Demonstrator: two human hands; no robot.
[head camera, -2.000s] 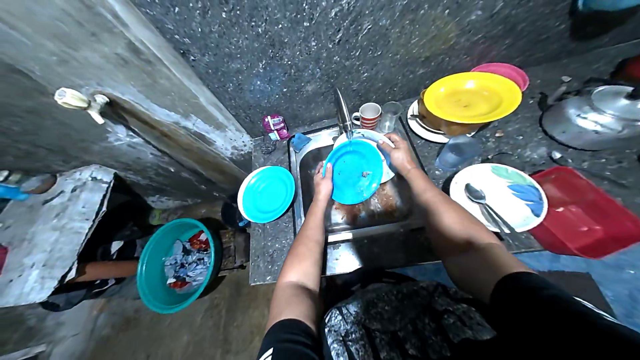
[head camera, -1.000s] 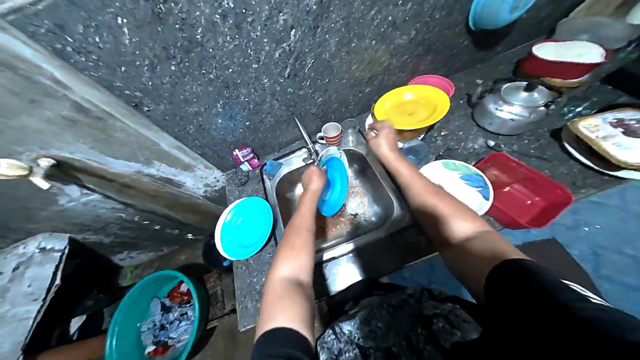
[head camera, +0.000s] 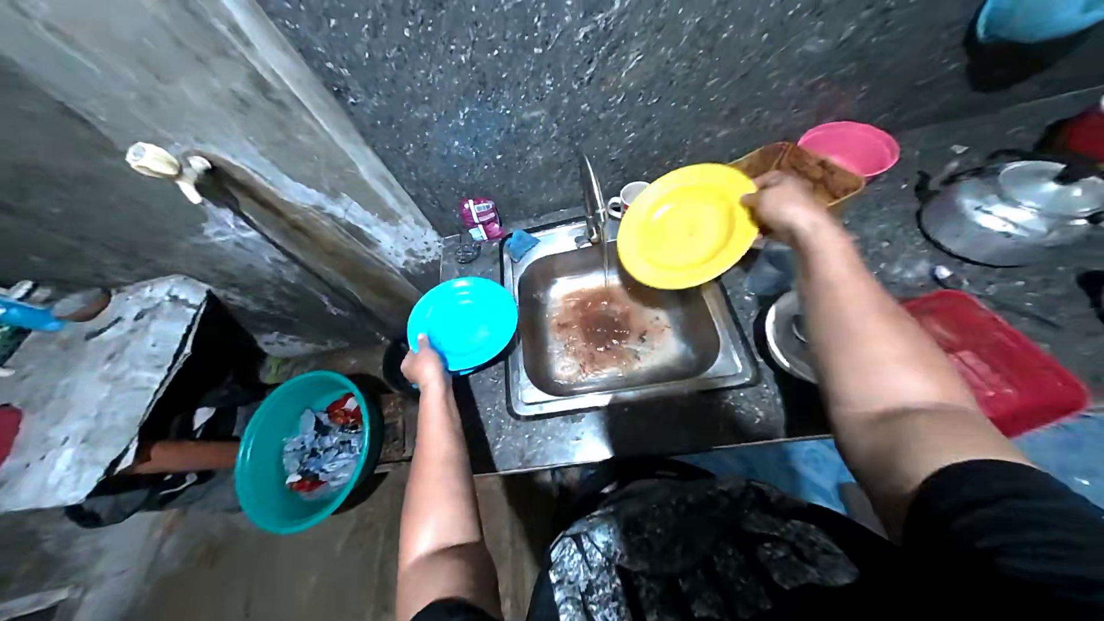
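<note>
My left hand (head camera: 425, 364) grips the near edge of a blue plate (head camera: 466, 323) at the counter left of the sink; whether other plates lie beneath it is hard to tell. With my right hand (head camera: 783, 205) I hold a yellow plate (head camera: 687, 226) by its right edge, tilted over the sink's upper right corner. Water runs from the faucet (head camera: 593, 198) into the steel sink (head camera: 634, 379), where brownish water and food bits lie. A mug (head camera: 633, 195) stands behind the yellow plate. A blue sponge (head camera: 520, 245) rests on the sink's back left corner.
Right of the sink are a brown container (head camera: 798, 166), a pink bowl (head camera: 849, 148), a metal kettle (head camera: 1009, 211), a plate with a lid-like round piece (head camera: 785, 336) and a red tray (head camera: 992, 362). A green basin (head camera: 302, 517) holding crumpled wrappers stands low at left, near a wall tap (head camera: 164, 168).
My left hand has moved left, from over the sink to the counter's left side, with a blue plate. My right hand has lifted the yellow plate off the container and brought it toward the sink.
</note>
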